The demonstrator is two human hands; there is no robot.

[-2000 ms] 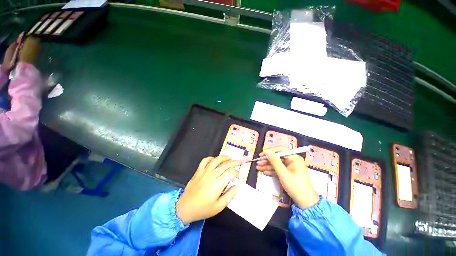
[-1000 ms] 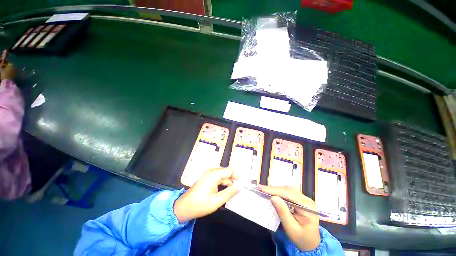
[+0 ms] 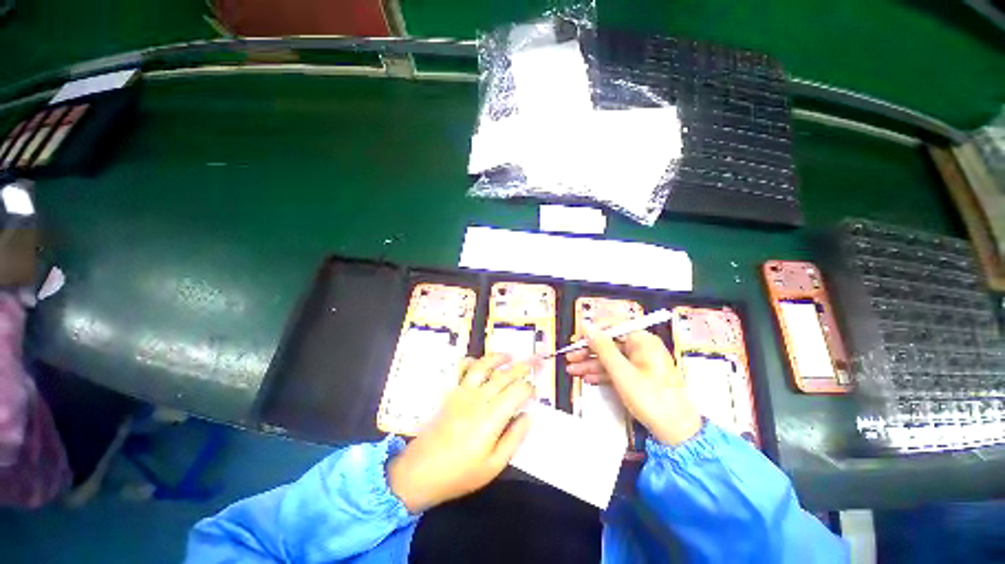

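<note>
Four orange-red phone housings stand side by side in a black housing tray (image 3: 342,336). My left hand (image 3: 463,430) holds a white sheet (image 3: 571,449) by its upper left part, and its fingers reach over the second housing from the left (image 3: 521,303). My right hand (image 3: 630,380) holds pale tweezers (image 3: 617,332) like a pen over the third housing (image 3: 608,314). The tweezer tip points left, close to my left fingertips at the second housing. Whether the tip holds anything is too small to tell.
A separate housing (image 3: 808,331) lies right of the tray, beside a clear blister tray (image 3: 926,331). Behind are a white strip (image 3: 573,258), a small white block (image 3: 572,218), a bag of white sheets (image 3: 584,138) and a black gridded tray (image 3: 716,121). A person's pink sleeve (image 3: 22,408) is at left.
The tweezers have swung from pointing down-right to a raised position, with the tip at my left fingertips. My left fingers have spread forward over the second housing. The view has shifted right.
</note>
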